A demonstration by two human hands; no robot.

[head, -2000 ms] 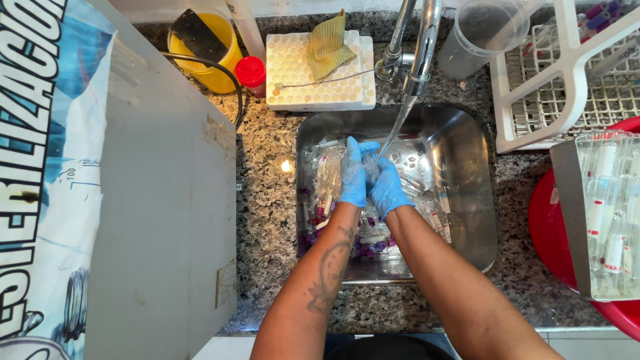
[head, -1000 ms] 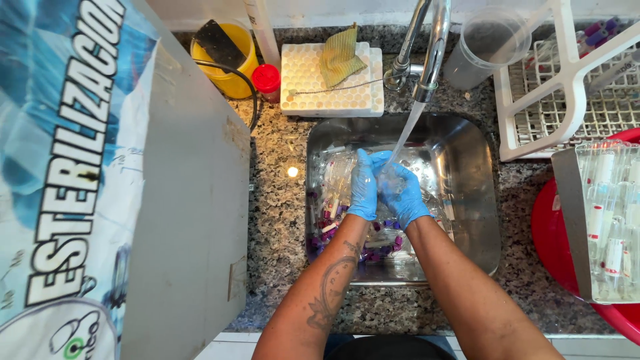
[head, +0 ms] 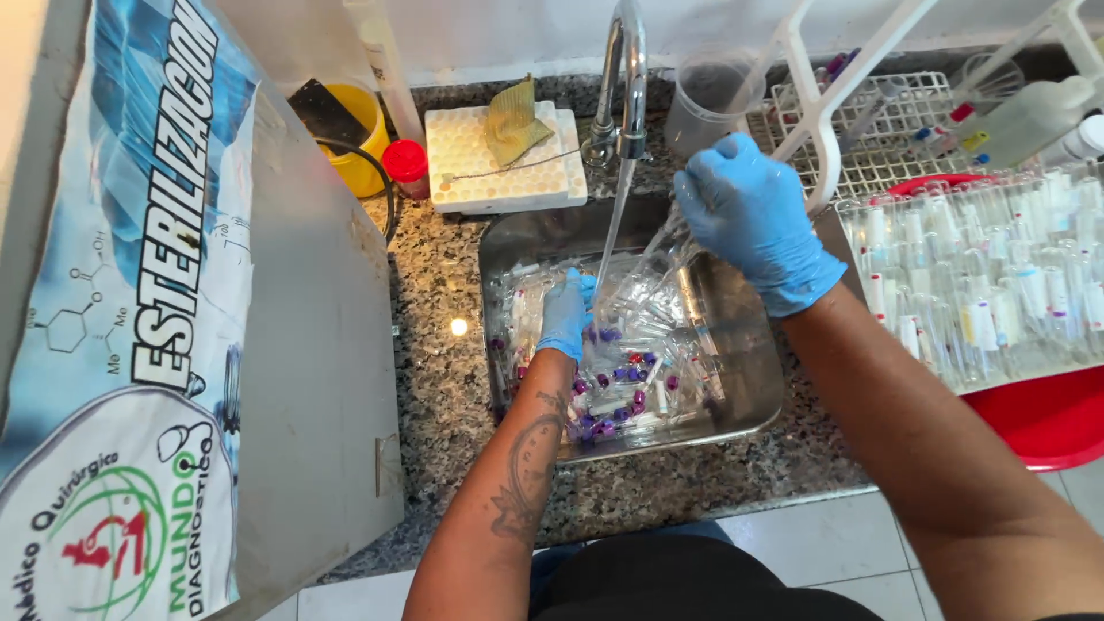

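Note:
My left hand [head: 567, 314], in a blue glove, is low in the steel sink [head: 750, 345] among glass tubes [head: 664, 315]; whether it holds one is hidden. My right hand [head: 749, 220], also blue-gloved, is raised over the sink's back right corner with its fingers curled. Clear, blurred streaks, water or tubes, hang below its fist, and what is inside the fist cannot be made out. Water runs from the chrome faucet [head: 634, 95] between the hands. Purple, blue and red caps [head: 604, 427] lie among the tubes in the sink.
Behind the sink are a white foam rack [head: 552, 185] with a yellowish mesh cloth [head: 515, 125], a red-lidded container [head: 405, 164] and a clear plastic cup [head: 699, 108]. A tray of tubes [head: 975, 285] sits over a red basin [head: 1044, 418] at right. A grey cabinet [head: 319, 362] bounds the left.
My hands were together under the running water; now they are apart. The right hand has moved up and right, while the left is lower among the tubes. The view has shifted toward the right.

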